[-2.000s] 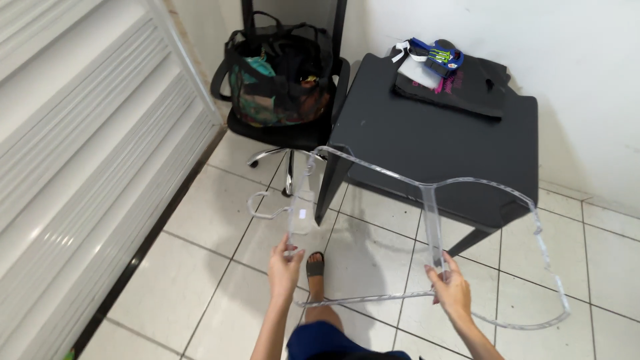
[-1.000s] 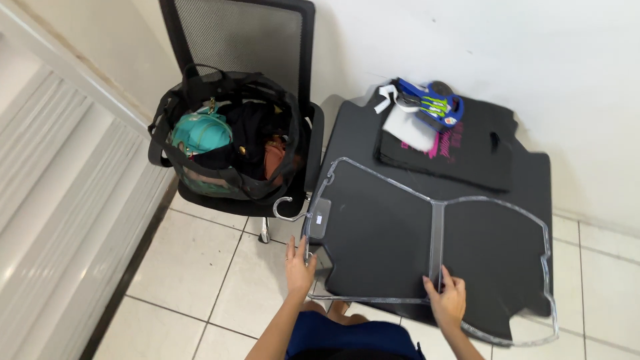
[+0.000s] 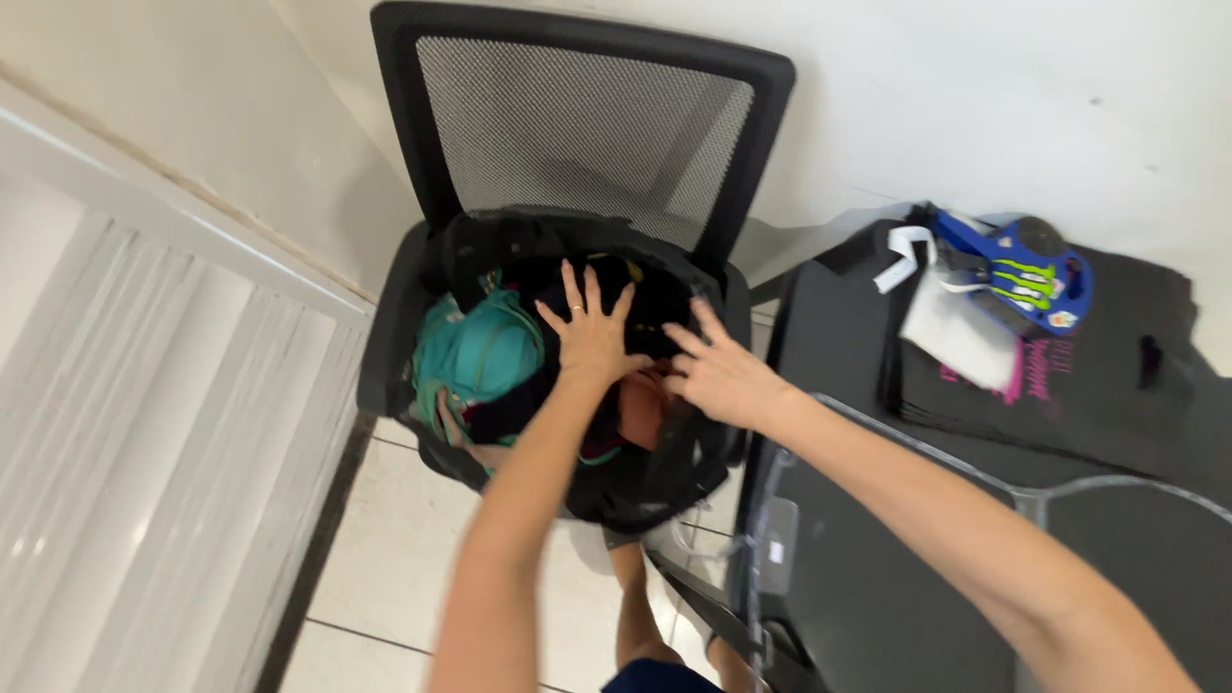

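Observation:
My left hand [image 3: 589, 337], with a ring on one finger, reaches into a black bag [image 3: 616, 500] with its fingers spread over dark cloth. My right hand [image 3: 717, 371] is at the bag's right side, fingers apart, beside a rust-brown cloth item [image 3: 642, 409]. A teal garment, apparently a bra cup [image 3: 491, 346], lies at the left in the bag. Neither hand clearly holds anything. The clear plastic hanger form [image 3: 1030, 502] lies on the dark table, to the right of the bag, partly hidden by my right forearm.
The bag stands on a mesh-backed office chair [image 3: 587, 115]. On the dark table [image 3: 895, 597] are a stack of black printed bags [image 3: 1107, 385], a white paper [image 3: 962, 332] and a blue tape dispenser [image 3: 1030, 274]. A white slatted door [image 3: 144, 462] is at the left.
Both hands have let go of the clear plastic form, which now rests on the table, and have moved left into the bag. The view has shifted toward the chair.

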